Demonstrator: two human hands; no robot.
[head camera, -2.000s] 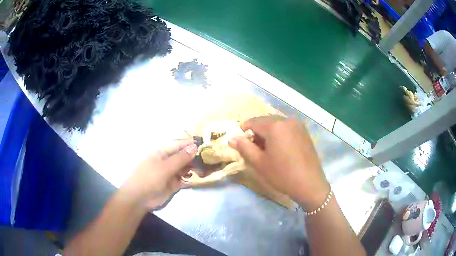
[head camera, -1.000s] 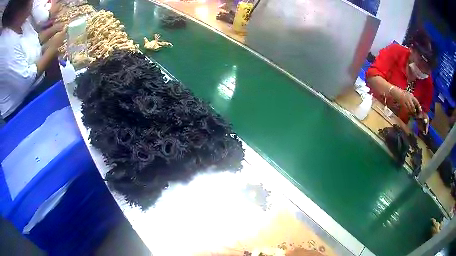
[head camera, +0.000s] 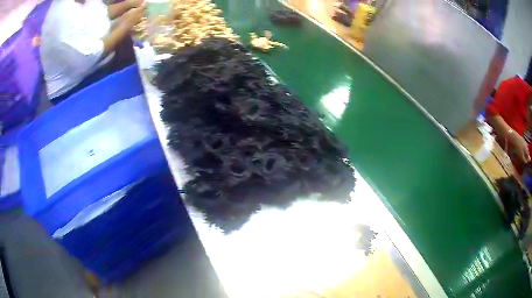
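Neither of my hands is in the picture. A large heap of black shaggy rings (head camera: 251, 139) lies on the shiny metal table (head camera: 274, 250), nearest in front of me. Oval holes show in several rings. A single black ring (head camera: 366, 238), partly washed out by glare, lies apart at the right of the heap. The tan cardboard sheet (head camera: 373, 276) shows at the bottom edge, cut off by the frame.
Blue bins (head camera: 116, 215) with a pale sheet (head camera: 93, 145) stand left of the table. The green conveyor belt (head camera: 396, 157) runs along its right, carrying a cream part (head camera: 265, 42). Cream parts (head camera: 186, 23) lie beyond the heap. A person in white (head camera: 76, 43) and one in red (head camera: 510, 110) work nearby.
Two seconds ago both hands held a cream part over the cardboard; both are now out of view. The view has swung left, so the heap and belt sit further right and more bins show.
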